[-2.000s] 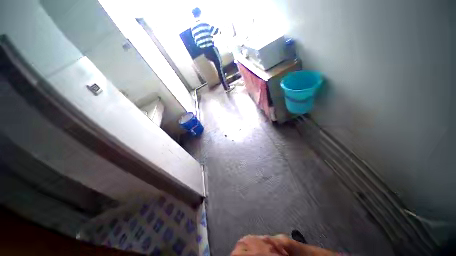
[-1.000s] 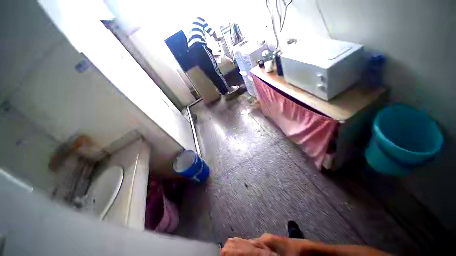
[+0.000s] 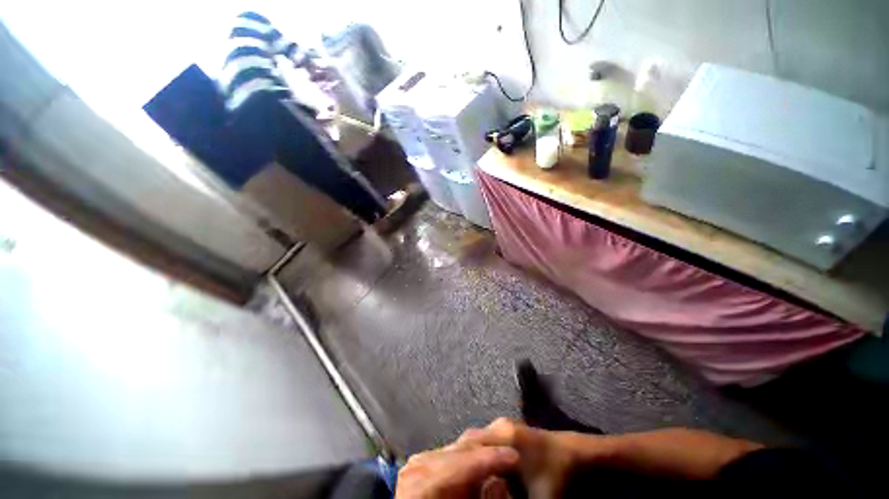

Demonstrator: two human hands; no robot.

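Note:
My right hand (image 3: pixel 536 453) reaches in from the lower right and meets my left hand (image 3: pixel 446 472) at the bottom edge. Both are bare, blurred and partly cut off. The fingers overlap, and I cannot tell whether anything is held. In front, on a wooden-topped table (image 3: pixel 624 207), stand a dark bottle (image 3: pixel 602 146), a green-topped bottle (image 3: pixel 547 144) with a pale lower part, and a dark cup (image 3: pixel 641 134). A white water dispenser (image 3: pixel 444 132) stands at the table's far end.
A white microwave-like box (image 3: pixel 770 161) sits on the table's right side. A pink cloth (image 3: pixel 634 292) hangs below. A person in a striped top (image 3: pixel 255 63) stands at the back left beside a brown board (image 3: pixel 302 219). A raised strip (image 3: pixel 327 365) crosses the floor at left; a dark shoe (image 3: pixel 531 390) shows below.
The view has moved forward towards the table, dispenser and person. The teal bucket and washbasin have left clear view. My hands remain together at the bottom, now larger in view.

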